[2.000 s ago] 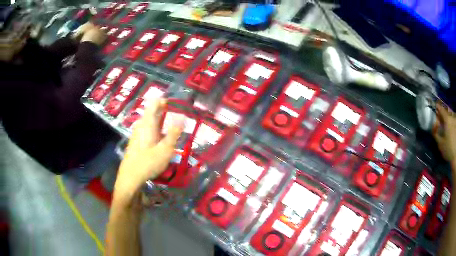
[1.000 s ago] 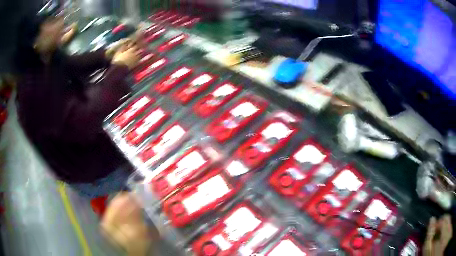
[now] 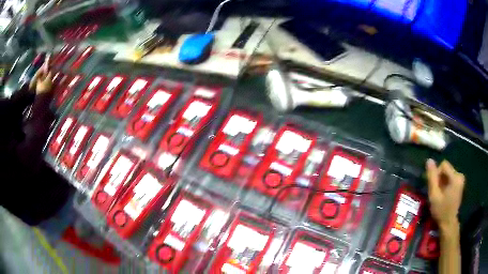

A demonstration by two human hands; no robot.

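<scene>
Red handheld units (image 3: 337,187) lie face down or label side up in clear blister trays (image 3: 369,144); white labels and a dark round ring show on them. A thin black cable (image 3: 321,190) crosses the units towards the right. My right hand (image 3: 445,192) is raised at the right, above the bench, beside the right-hand tray, with its fingers bent; blur hides whether it holds the cable's end. My left hand is not in view.
Two white barcode scanners (image 3: 307,95) (image 3: 412,126) lie behind the trays. A blue mouse (image 3: 196,47) and a dark flat slab (image 3: 321,44) are on the shelf, below a blue monitor (image 3: 417,21). A coworker's hand (image 3: 43,80) is at far left.
The view has swung right, so the trays and mouse sit further left. My left hand has gone out of the picture. My right hand shows more fully, away from the right-hand scanner.
</scene>
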